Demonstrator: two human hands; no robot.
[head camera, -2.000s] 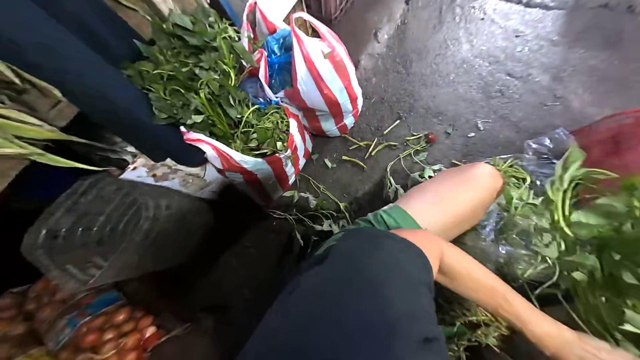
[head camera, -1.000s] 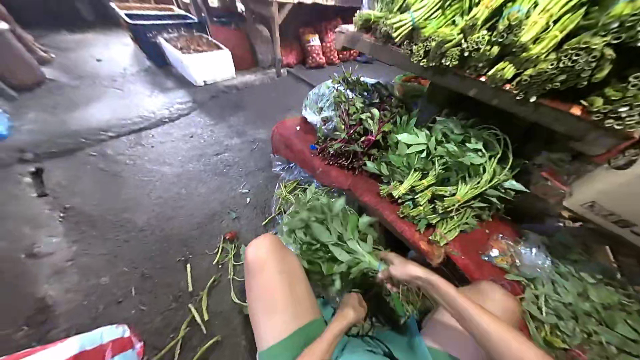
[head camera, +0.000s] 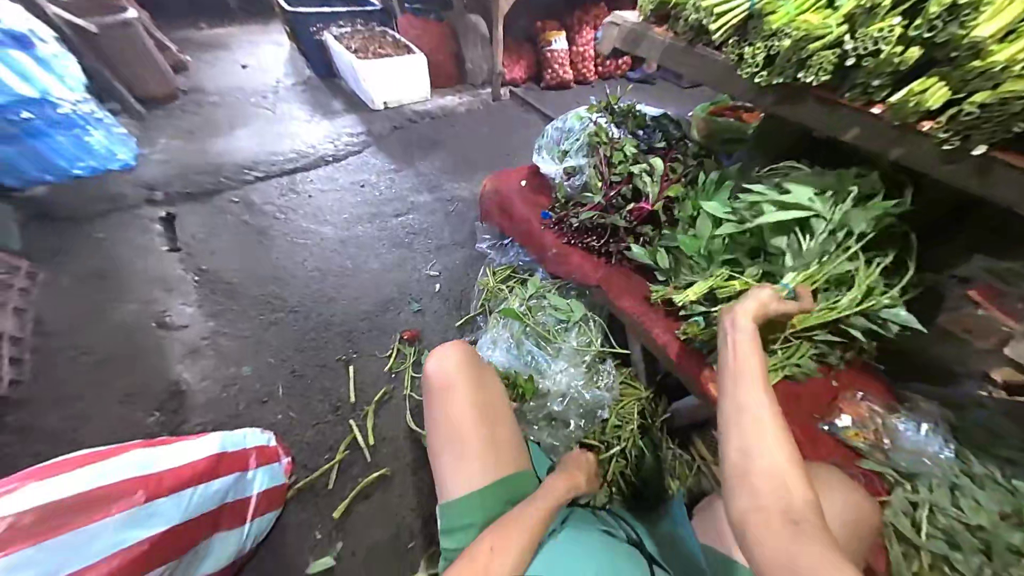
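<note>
My right hand (head camera: 772, 306) reaches over the red-covered bench (head camera: 588, 260) and is on the stems of a bundle of leafy greens (head camera: 800, 216), tied with a thin green band. Its fingers are partly hidden by the stems, so its grip is unclear. Low in my lap, my left hand (head camera: 578, 474) is curled beside a clear plastic bag (head camera: 552, 376) and cut green stems (head camera: 632, 432); what it holds cannot be made out. Behind the greens lie reddish-stemmed leafy vegetables (head camera: 620, 192). Loose leaves and stems rest on top of the plastic bag.
A red-and-white striped bag (head camera: 152, 504) stands at lower left, near scattered stem pieces (head camera: 360, 440). Thick green stalks (head camera: 840, 48) fill a wooden shelf (head camera: 880, 124) at upper right. A white box (head camera: 380, 68), mesh sacks (head camera: 554, 60) and a blue plastic bundle (head camera: 60, 104) are farther off.
The view has swung widely from the striped bags toward the bench. My right hand has moved from the leafy bunch over my lap to the greens on the bench; that bunch is gone from my lap.
</note>
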